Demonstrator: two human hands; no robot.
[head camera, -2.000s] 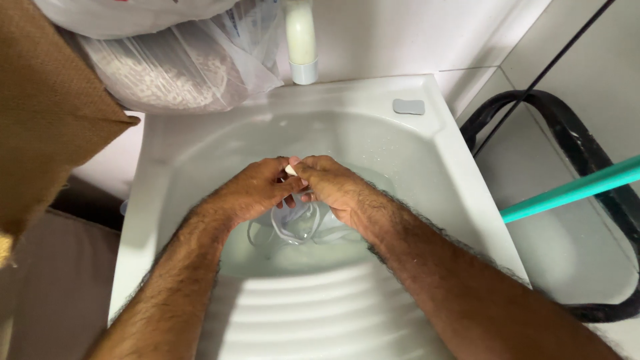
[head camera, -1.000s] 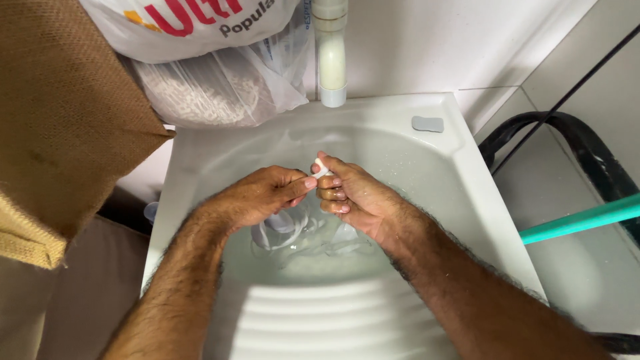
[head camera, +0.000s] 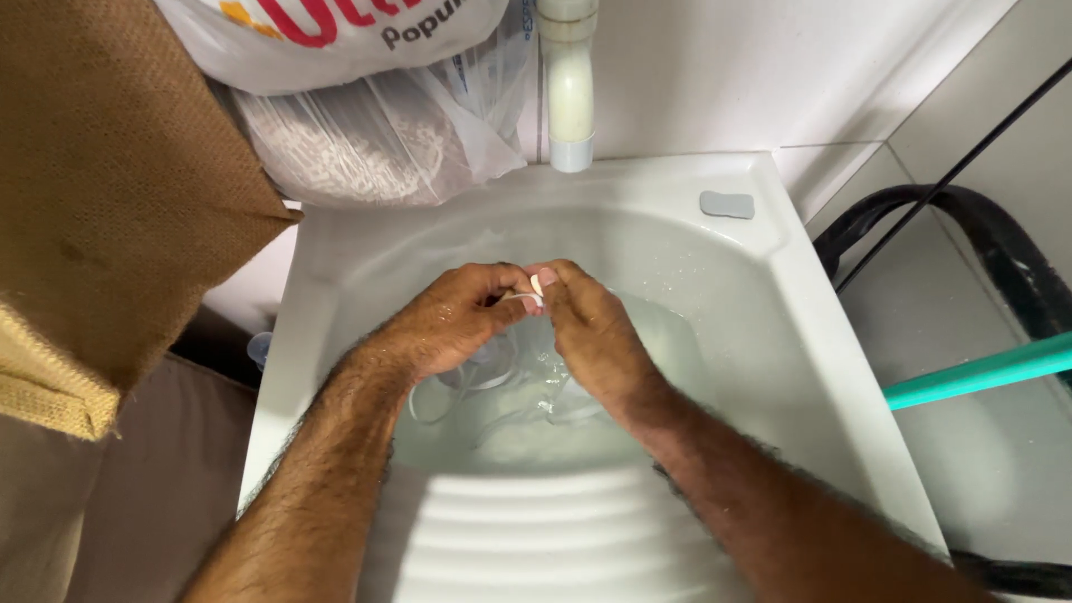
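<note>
Over a white laundry sink (head camera: 837, 402) part-filled with water, my left hand (head camera: 469, 314) and my right hand (head camera: 586, 322) meet at their fingertips. A small white piece (head camera: 537, 286) is pinched under my right thumb. From it a thin white strip or cord (head camera: 521, 296) runs to my left fingers, which grip it. What the piece is cannot be told. Below my hands, white tubing or cord (head camera: 431, 410) lies looped in the water beside pale, partly see-through items (head camera: 486, 368), blurred by the water and partly hidden by my hands.
A pale plastic spout (head camera: 572, 109) hangs over the sink's back edge. A grey flat piece (head camera: 727, 205) lies on the back right corner. Full plastic bags (head camera: 360, 142) and burlap cloth (head camera: 126, 184) hang at left. A teal pole (head camera: 980, 370) and black hose (head camera: 988, 226) are at right.
My right hand has turned from a curled fist with its knuckles showing to back upward, its thumb over the white piece. Both hands stay together above the water.
</note>
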